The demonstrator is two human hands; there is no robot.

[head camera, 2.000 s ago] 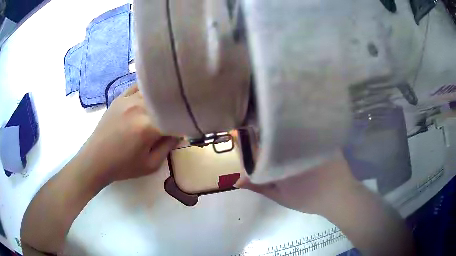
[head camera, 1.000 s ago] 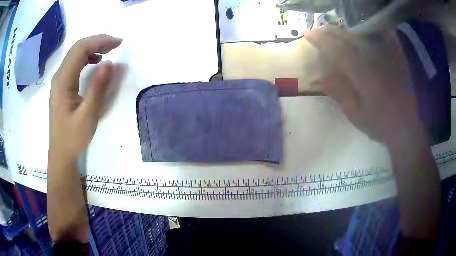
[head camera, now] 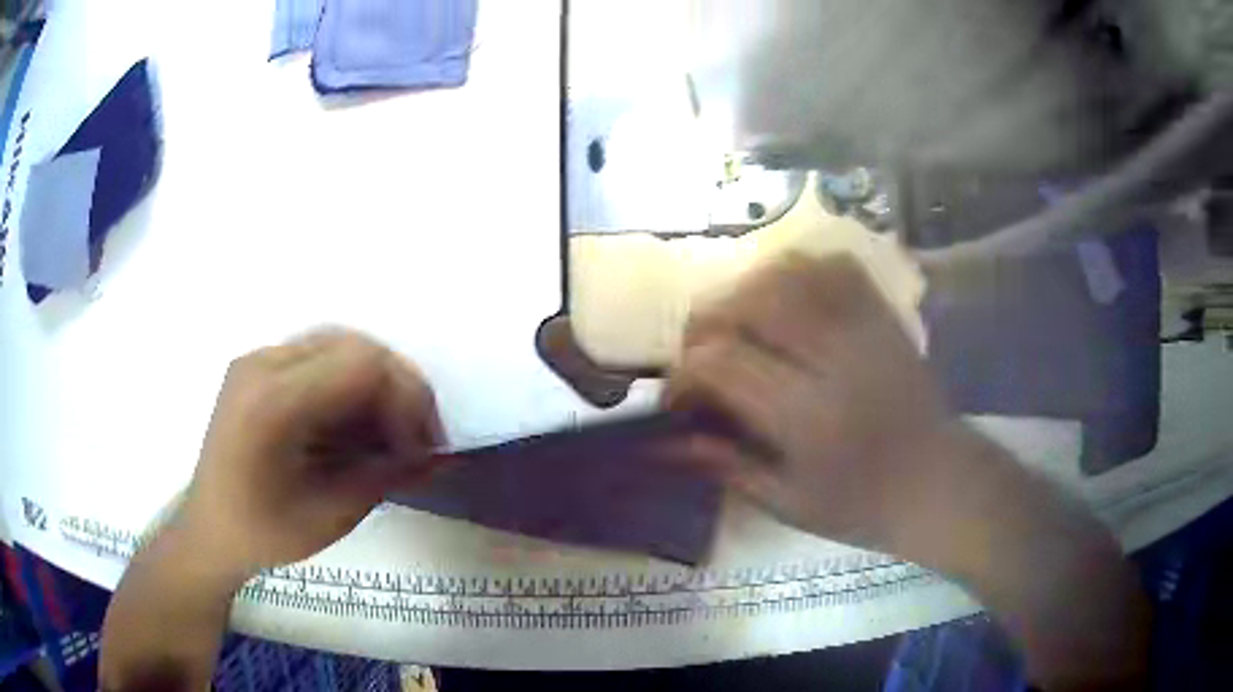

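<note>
A dark navy flap piece [head camera: 582, 489] is held between my two hands above the table's front part, seen tilted and partly folded or edge-on; its exact layers are blurred. My left hand [head camera: 318, 446] pinches its left end. My right hand [head camera: 811, 399] grips its upper right part, fingers curled over it and blurred. The cream machine bed [head camera: 636, 291] lies just behind, with the shiny needle plate [head camera: 649, 176] beyond it. The needle itself cannot be made out.
Sewn flaps [head camera: 395, 43] lie at the upper left. A small navy stack with a pale piece [head camera: 61, 216] lies far left. A second stack [head camera: 1021, 318] is right of the bed. The blurred machine head [head camera: 947, 88] is at upper right. A printed ruler [head camera: 541, 598] runs along the front edge.
The flap that lay flat on the table is now lifted and tilted in both hands. My left hand moved down and right, my right hand down and left. The sewn flaps show again at upper left.
</note>
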